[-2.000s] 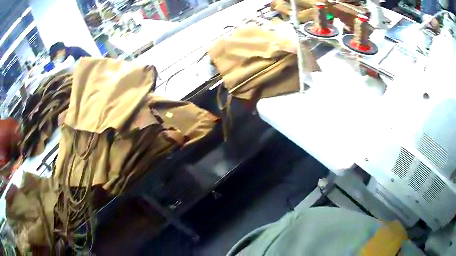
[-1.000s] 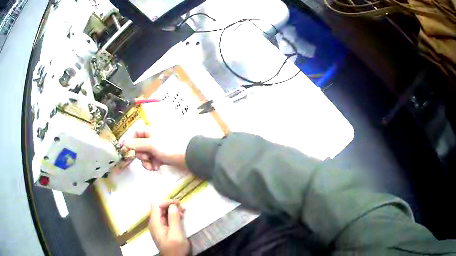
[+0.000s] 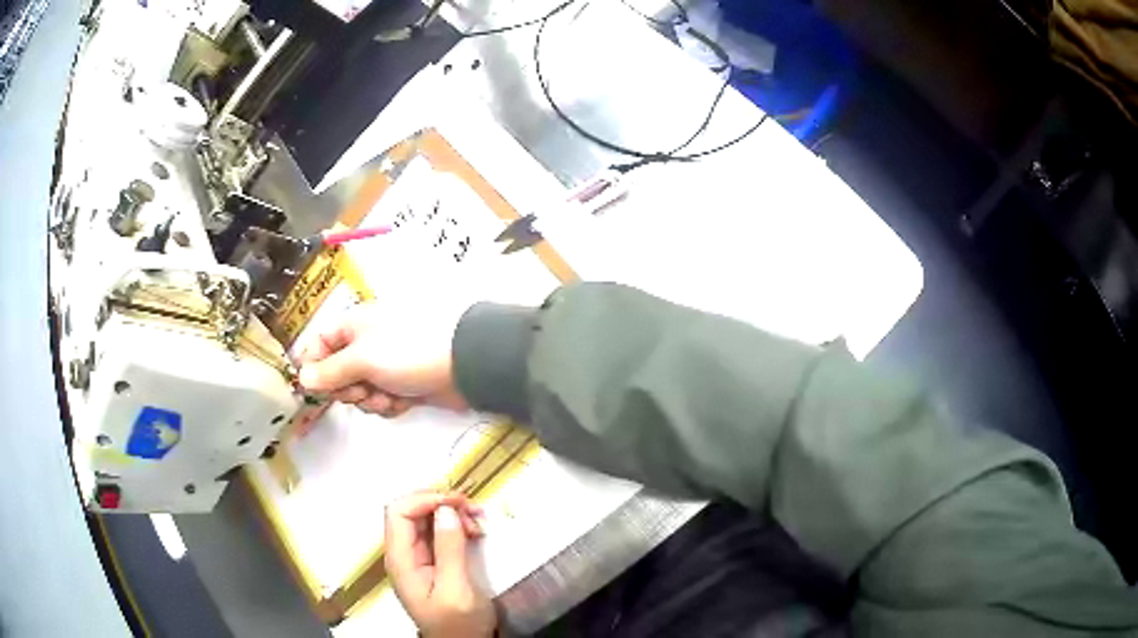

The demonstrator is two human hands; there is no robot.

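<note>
The white sewing machine head (image 3: 175, 405) stands at the left, with a blue emblem and a red button. My right hand (image 3: 374, 368) reaches in from the right, its thumb and fingertips pinched together at the small metal parts beside the needle area; what they hold is too small to tell. My left hand (image 3: 437, 555) is low in the picture over the paper's near edge, fingertips together; whether a strand is between them cannot be told. A very fine curved strand shows faintly between the hands.
Dark-bladed snips (image 3: 518, 233) lie on the paper's taped edge, near a looped black cord (image 3: 643, 158). A pink stick (image 3: 358, 234) and yellow warning plate (image 3: 318, 299) are beside the machine. Handwritten paper (image 3: 418, 280) covers the bed. Brown cloth (image 3: 1101, 50) hangs top right.
The view has turned from the garment pieces and thread cones to the machine. Since one second ago, my right hand stays at the needle area with its fingers closer together; my left hand remains low.
</note>
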